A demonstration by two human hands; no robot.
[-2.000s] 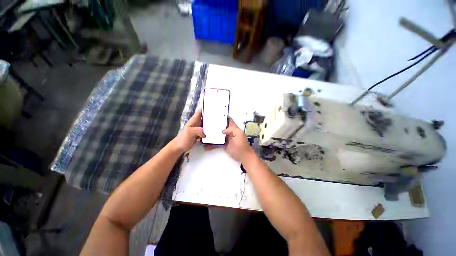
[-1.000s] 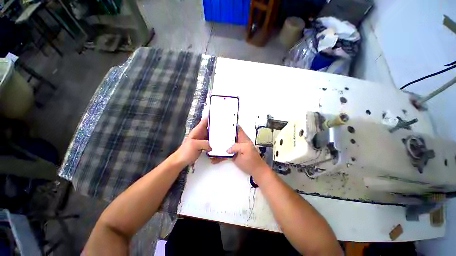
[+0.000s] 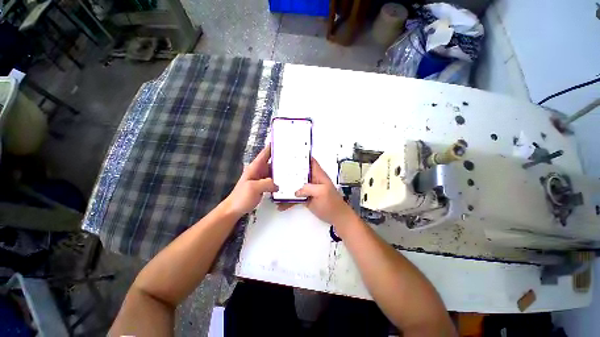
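A smartphone [image 3: 291, 158] with a bright white screen and a dark reddish edge stands lengthwise between both hands, above the white machine table [image 3: 342, 92]. My left hand [image 3: 251, 187] holds its lower left side, with the thumb at the lower left of the screen. My right hand [image 3: 324, 197] holds its lower right side, with the thumb over the lower edge of the screen. The fingers behind the phone are mostly hidden. The screen text is too small to read.
The cream sewing machine [image 3: 401, 181] stands right of my right hand. A plaid cloth [image 3: 184, 145] with shiny edges covers the left extension. A small brown piece [image 3: 526, 300] lies at the table's front right. Bagged cloth [image 3: 447, 43] and a blue crate [image 3: 299, 5] are behind the table.
The view has shifted, so the blue crate is now mostly out of the picture and more of the machine's head end shows. Both hands still hold the phone, with little change in grip.
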